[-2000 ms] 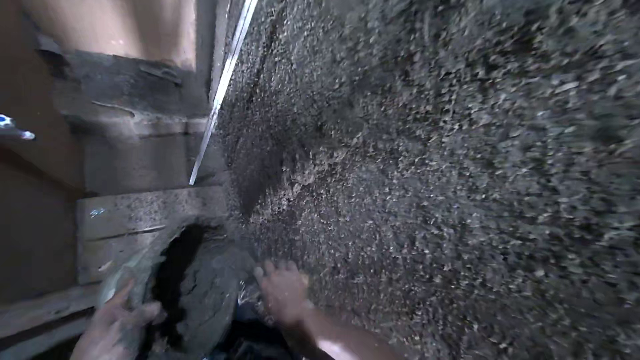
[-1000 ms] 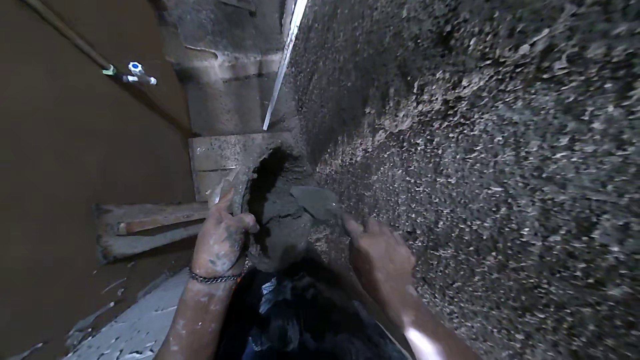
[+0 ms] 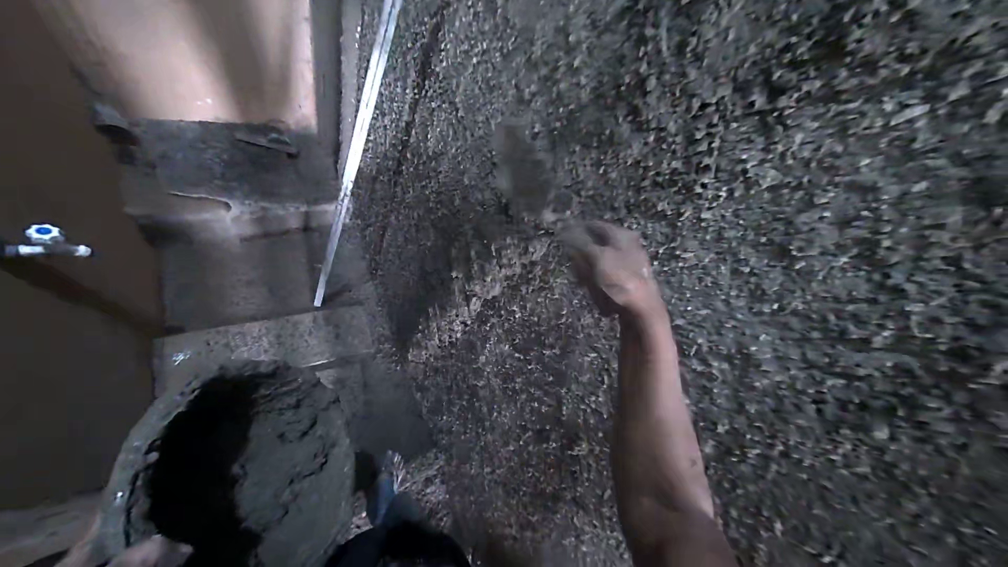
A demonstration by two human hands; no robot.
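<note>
My right hand (image 3: 610,264) is raised against the rough, dark wall (image 3: 787,315), closed around the handle of a trowel (image 3: 524,169) whose blade is blurred. The blade lies close to the wall; whether it touches cannot be told. At the lower left, my left hand (image 3: 150,551) grips the near rim of a round bucket (image 3: 130,449), mostly cut off by the frame's edge. Wet grey mortar (image 3: 295,465) fills part of the bucket, with a dark shadow over its left side.
A long straight metal bar (image 3: 358,150) leans along the wall's left edge. Behind the bucket are wooden boards (image 3: 268,339). A valve with a blue and white handle (image 3: 45,233) sticks out at the far left, by a brown wall (image 3: 71,378).
My right hand has moved with the trowel from the mortar in the bucket up to the rough wall. My left hand stays at the bucket. The view has shifted.
</note>
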